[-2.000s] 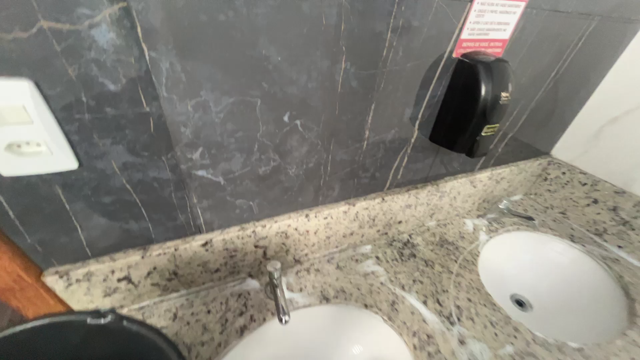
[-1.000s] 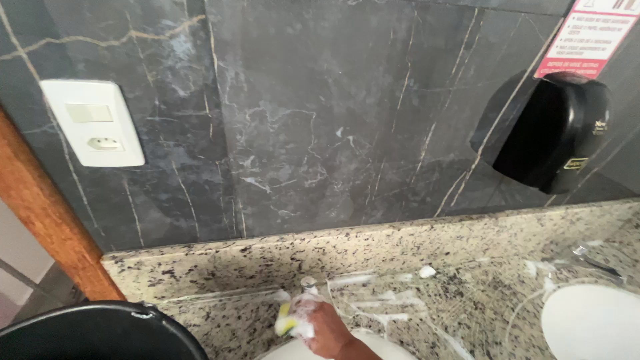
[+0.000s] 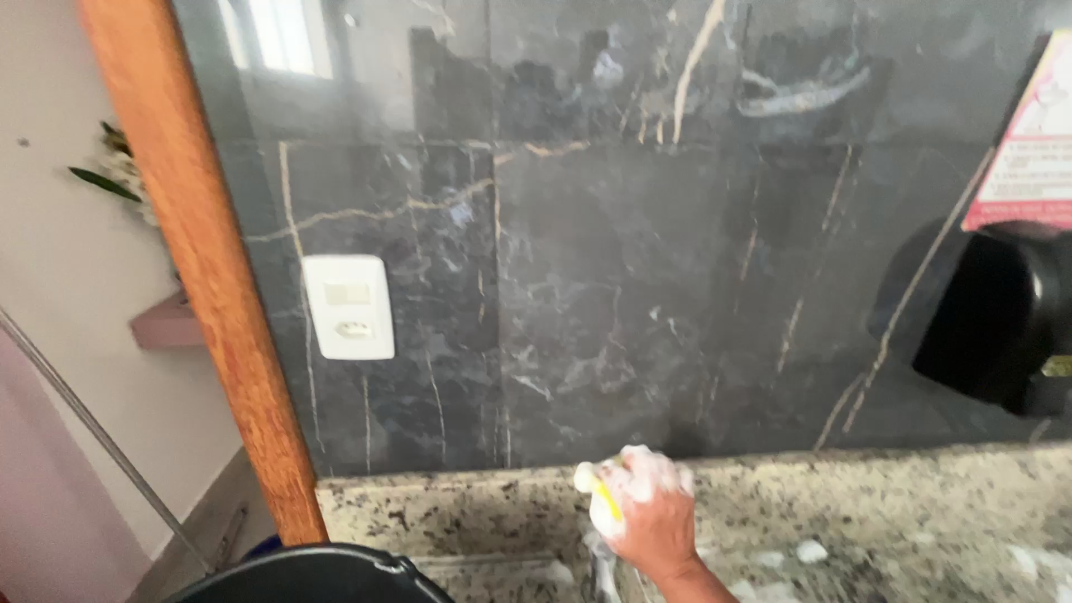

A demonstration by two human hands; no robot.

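Observation:
My right hand (image 3: 653, 519), covered in white suds over the fingers, grips a yellow sponge (image 3: 610, 502) that is also thick with foam. It is at the granite backsplash (image 3: 452, 511), near that strip's top edge and in front of the dark marbled wall tiles (image 3: 586, 335). Just below the hand, a metal faucet (image 3: 603, 574) is partly visible. Foam patches (image 3: 811, 551) lie on the speckled granite counter (image 3: 904, 569). My left hand is outside the view.
A black bucket (image 3: 318, 578) stands at the lower left, beside a wooden door frame (image 3: 222, 293). On the wall are a white switch and socket plate (image 3: 349, 307) and, at the right, a black dispenser (image 3: 997, 327) below a sign with writing (image 3: 1026, 159). A thin metal rod (image 3: 100, 435) slants at far left.
My right hand, absent two seconds ago, was down by the faucet and basin one second ago; now it is up at the backsplash with the sponge. The view has swung left and up.

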